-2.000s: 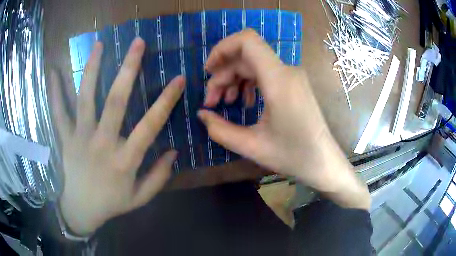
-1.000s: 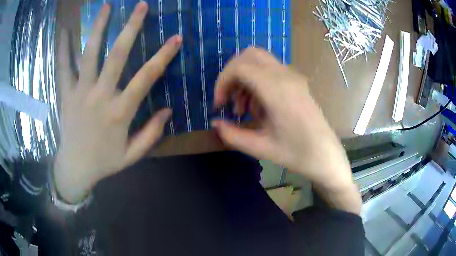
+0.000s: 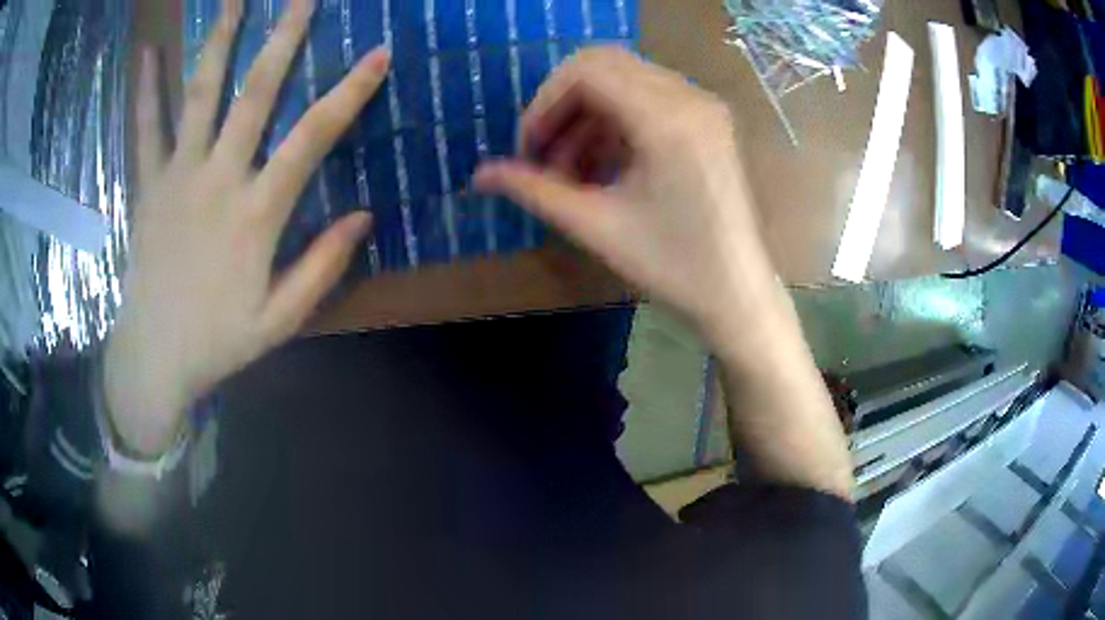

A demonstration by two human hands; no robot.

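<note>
A blue solar cell string (image 3: 424,85) crossed by silver lines lies on the brown tabletop; its far edge is cut off by the top of the picture. My left hand (image 3: 218,230) lies palm down over its left part with the fingers spread. My right hand (image 3: 630,170) is over its right part, fingers curled and thumb stretched toward the near edge. The hand's palm side is blurred, and I cannot tell whether something small is between the fingers.
A heap of short ribbons (image 3: 806,36) lies at the far right, with two white insulating strips (image 3: 877,158) nearer. A crumpled wipe (image 3: 1002,70) and black cable lie beyond them. A long ribbon bundle (image 3: 73,291) is at left. Pale trays (image 3: 969,509) stand below the table edge at lower right.
The whole view has shifted, so the string and table sit higher in the picture. My left hand stays spread on the string. My right hand's thumb has moved away from the curled fingers.
</note>
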